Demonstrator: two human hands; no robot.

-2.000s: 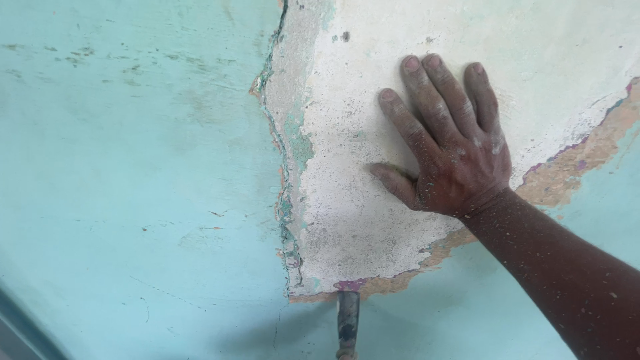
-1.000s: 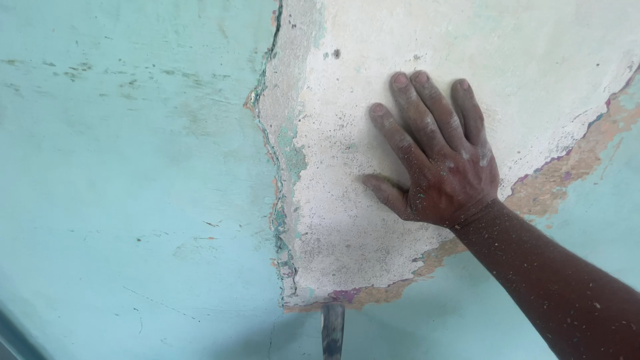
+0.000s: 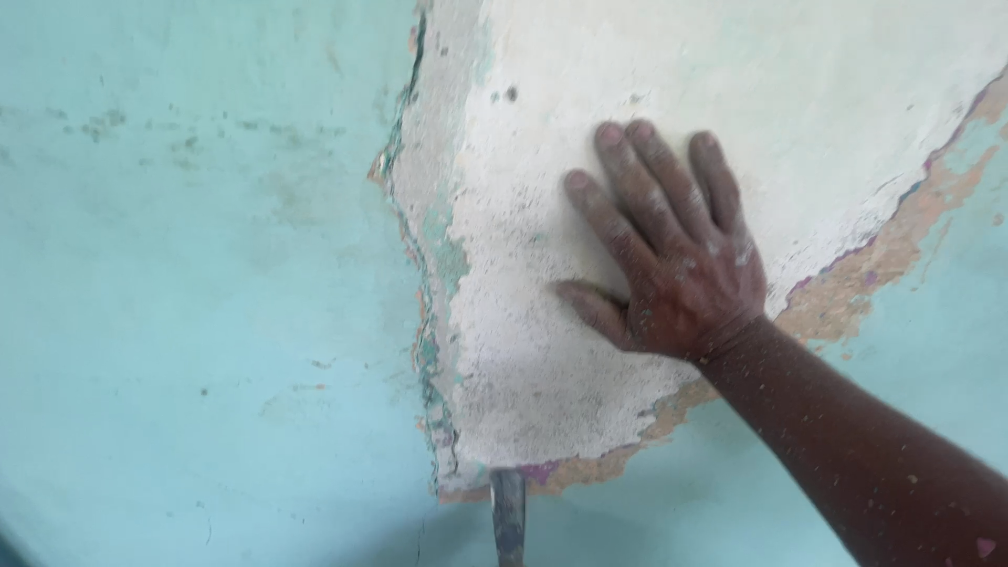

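Observation:
My right hand (image 3: 677, 252) lies flat on the white bare patch (image 3: 543, 339) of a wall, palm down, fingers spread and dusted with white powder. Below and left of it, a narrow metal blade (image 3: 509, 512), perhaps a scraper or chisel, rises from the bottom edge. Its tip touches the lower border of the patch. The tool's handle is out of view, and so is my left hand.
Turquoise paint (image 3: 197, 315) covers the wall around the patch. A jagged crack (image 3: 425, 346) runs down the patch's left side. Along its lower right border is a tan strip (image 3: 835, 299) with purple traces. A dark edge (image 3: 16, 543) shows at the bottom left.
The blade has shifted slightly along the lower border of the patch. My right hand stays spread on the white surface throughout.

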